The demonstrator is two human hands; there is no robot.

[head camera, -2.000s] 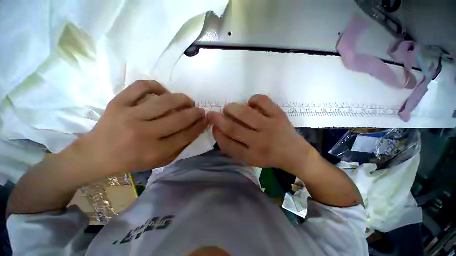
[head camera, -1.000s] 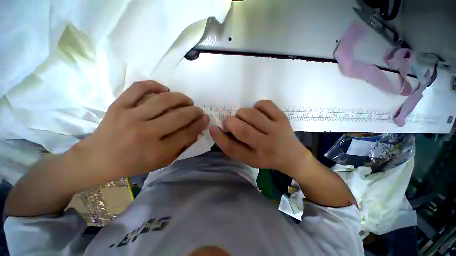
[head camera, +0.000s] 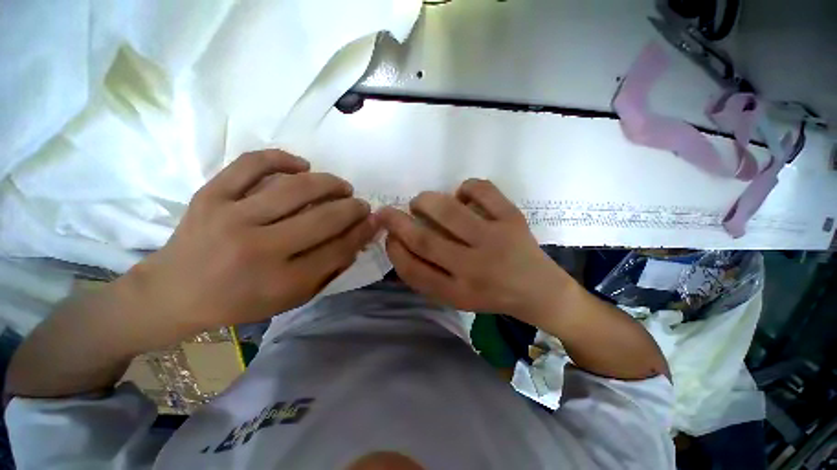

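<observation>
My left hand [head camera: 266,234] and my right hand [head camera: 468,243] meet at the fingertips over the table's front edge. Both pinch a small white fabric piece [head camera: 369,266]; part of it hangs below my left fingers and the rest is hidden by the fingers. A large heap of off-white fabric [head camera: 174,101] lies at the left, behind and beside my left hand. The printed ruler [head camera: 624,217] runs along the table's front edge behind my hands.
A mauve fabric strip [head camera: 665,133] lies at the right, near black scissors handles [head camera: 716,18]. The black-edged machine bed [head camera: 514,64] is at the back. Below the table are a cardboard box [head camera: 197,367] at left, a clear plastic bag [head camera: 684,275] and a crumpled off-white pile [head camera: 711,358] at right.
My right fingertips have shifted slightly and touch my left fingertips again, where a small gap showed a second ago. The view has tilted a little. The heap and strip lie as before.
</observation>
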